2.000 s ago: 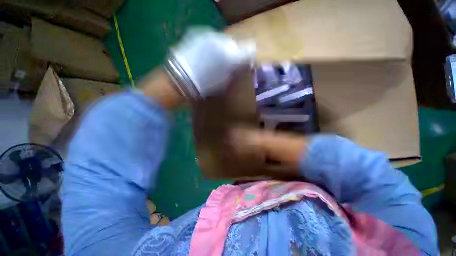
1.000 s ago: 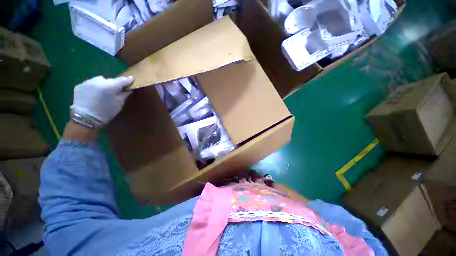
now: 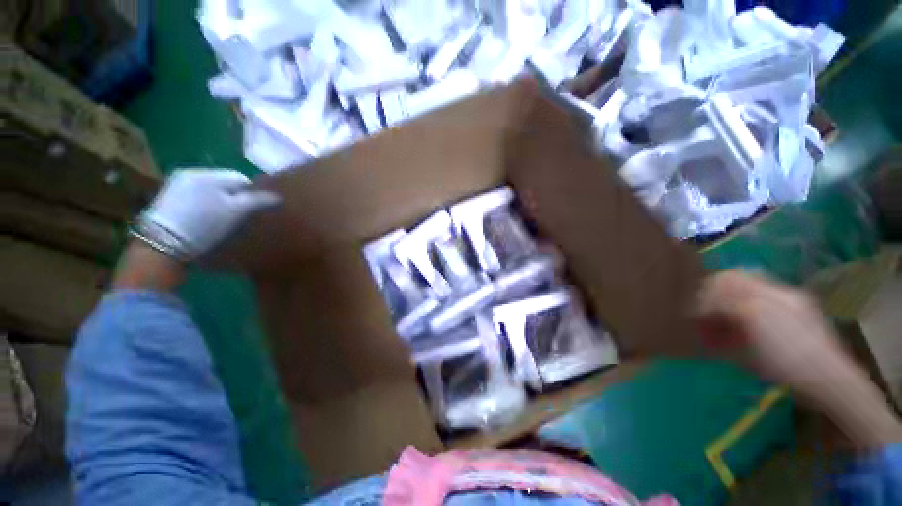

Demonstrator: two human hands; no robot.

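An open brown carton (image 3: 326, 326) is in front of me with its flaps spread. White moulded parts (image 3: 504, 306) lie in it in rows, low inside. My left hand (image 3: 198, 212), in a white glove, grips the carton's left flap. My right hand (image 3: 747, 314) is bare and blurred, at the carton's right flap; its fingertips are hard to make out.
Beyond the carton, white moulded parts (image 3: 692, 128) are heaped high across the top of the view. Closed cartons (image 3: 59, 168) stand at the left, others at the right edge. The green floor has a yellow line (image 3: 752, 430) at the lower right.
The carton's flaps have been opened outward and more parts show inside. My right hand has come into view at the right flap. The heaped parts sit lower in the view.
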